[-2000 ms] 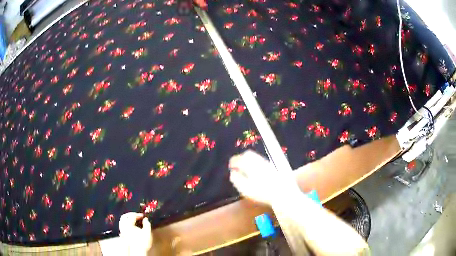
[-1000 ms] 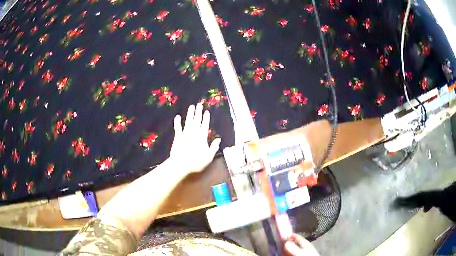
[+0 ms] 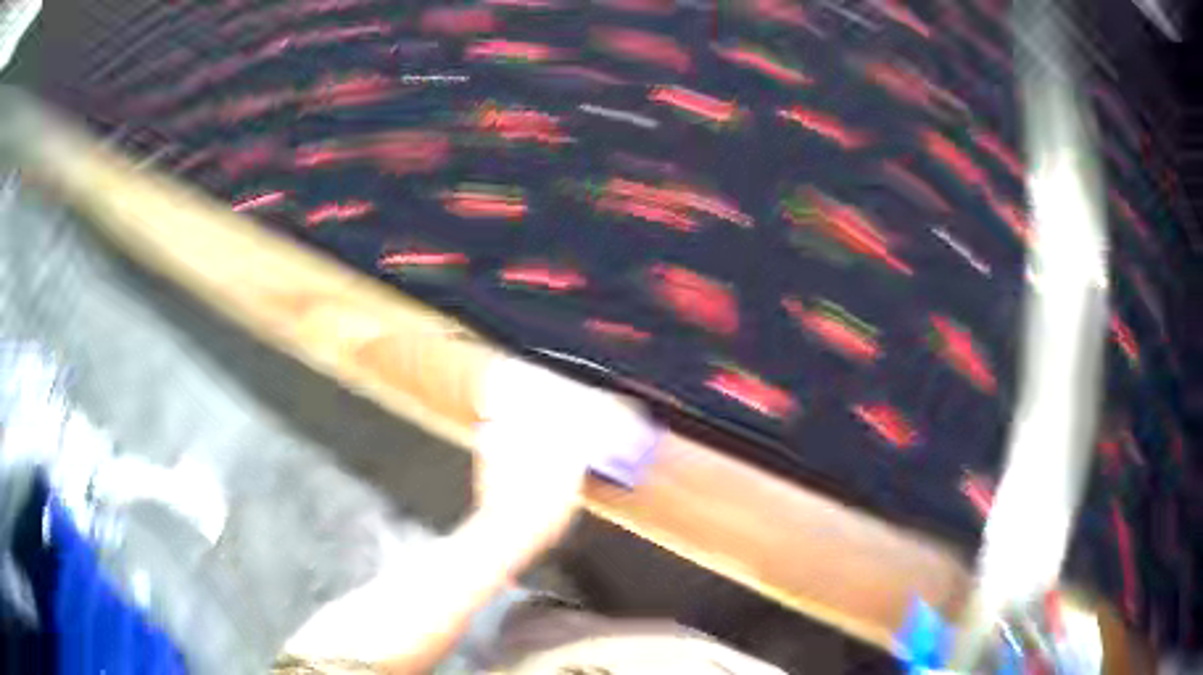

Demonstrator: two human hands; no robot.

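Note:
The view is strongly blurred. Black fabric with red flowers (image 3: 739,251) covers the table up to its brown wooden edge (image 3: 792,528). My left hand (image 3: 530,455) is at this edge, over or beside a pale flat thing with a purple end (image 3: 631,448); the blur hides the fingers and whether they grip it. The long silvery rail (image 3: 1062,303) crosses the fabric at the right. My right hand is not in view.
A bright blue block (image 3: 924,636) is at the table edge near the rail's near end. Part of the cutter head (image 3: 1055,644) shows at the bottom right. Grey floor with pale scraps and a blue thing (image 3: 99,600) lie at the lower left.
The view has swung left, so the rail and cutter head now stand far right. My left hand has left the fabric beside the rail for the purple-ended thing. My right hand has gone out of view.

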